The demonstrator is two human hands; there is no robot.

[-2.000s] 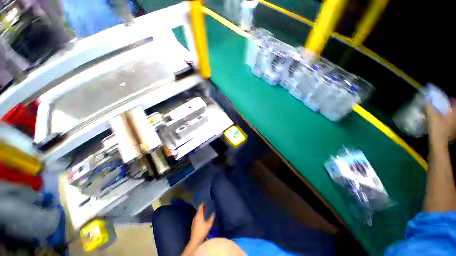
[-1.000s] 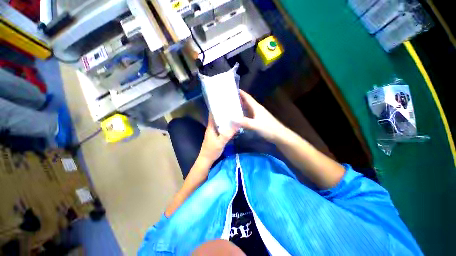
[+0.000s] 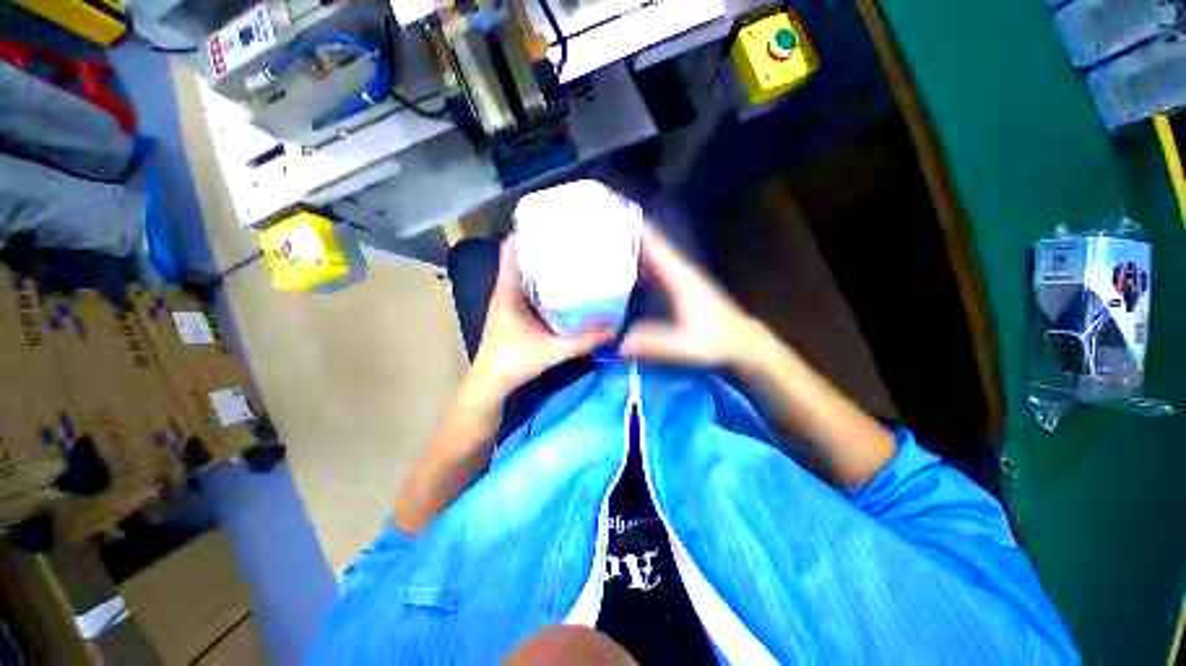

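Observation:
A white rounded piece [image 3: 576,254], perhaps a clear pack with a white face, is held upright in front of my chest, above my lap. Its lower edge looks pale blue and it is somewhat blurred. My left hand [image 3: 511,325] grips its left and lower side. My right hand [image 3: 689,312] is at its right and lower side, blurred, with the thumb near the lower edge. Whatever is inside the piece cannot be seen.
The press bed [image 3: 494,78] lies ahead, with yellow button boxes at left [image 3: 304,253] and right [image 3: 774,59]. A clear pack [image 3: 1096,312] lies on the green conveyor [image 3: 962,169], with more packs [image 3: 1129,65] beyond. Brown cartons [image 3: 117,377] stand at left.
The white piece has turned and looks shorter and rounder. Both hands have shifted around it. The view has moved, so the press and conveyor pack sit differently. Two seconds ago my right hand was over the conveyor.

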